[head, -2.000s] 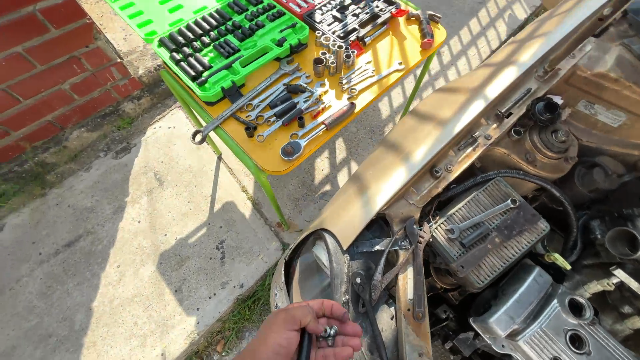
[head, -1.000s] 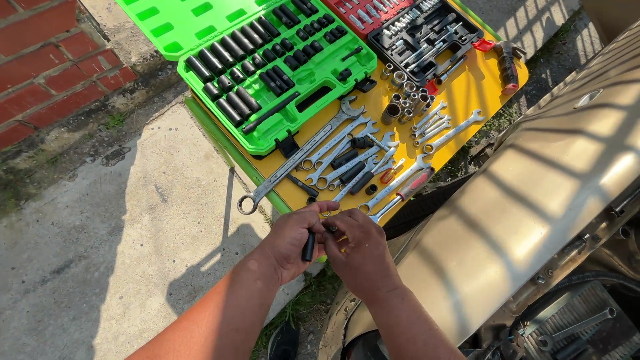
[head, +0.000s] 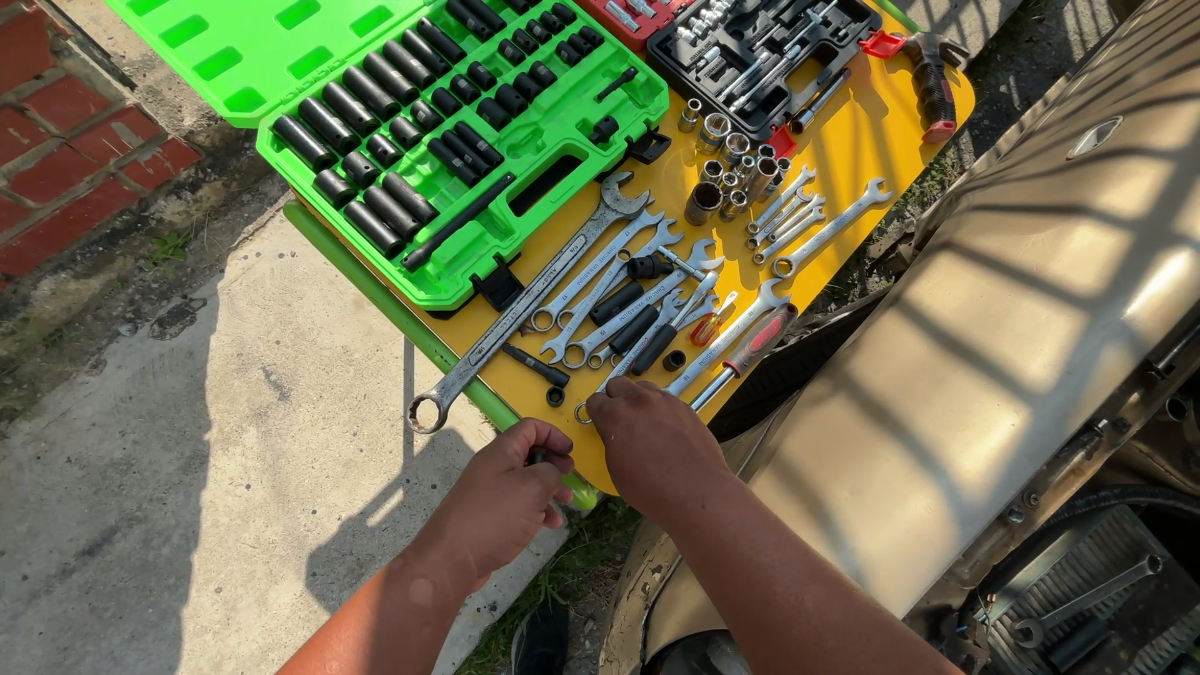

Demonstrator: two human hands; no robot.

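Observation:
My left hand (head: pixel 516 487) is just off the near corner of the yellow table (head: pixel 591 459), its fingers curled round a small dark piece that is mostly hidden. My right hand (head: pixel 647 431) reaches over that corner, fingertips down at the ring end of a combination wrench (head: pixel 614 375); whether it grips anything is hidden. Around it lie a black socket (head: pixel 555 396), another small black socket (head: pixel 674 359), a black extension bar (head: pixel 536 365), a ratchet with a red and grey handle (head: pixel 761 339) and a screwdriver (head: pixel 714 319). A large combination wrench (head: pixel 525 305) overhangs the table's left edge.
A green case of black impact sockets (head: pixel 450 291) lies open at the back left, a black socket case (head: pixel 670 42) behind. Loose chrome sockets (head: pixel 736 145), small wrenches and a claw hammer (head: pixel 933 89) lie right. The tan car fender (head: pixel 900 375) borders the table; a wrench (head: pixel 1092 600) rests in the engine bay.
The view has swung from the engine bay to the table. My hands, together one second ago, are now apart, the right one down among the wrenches. Small metal pieces lay in an open palm two seconds ago.

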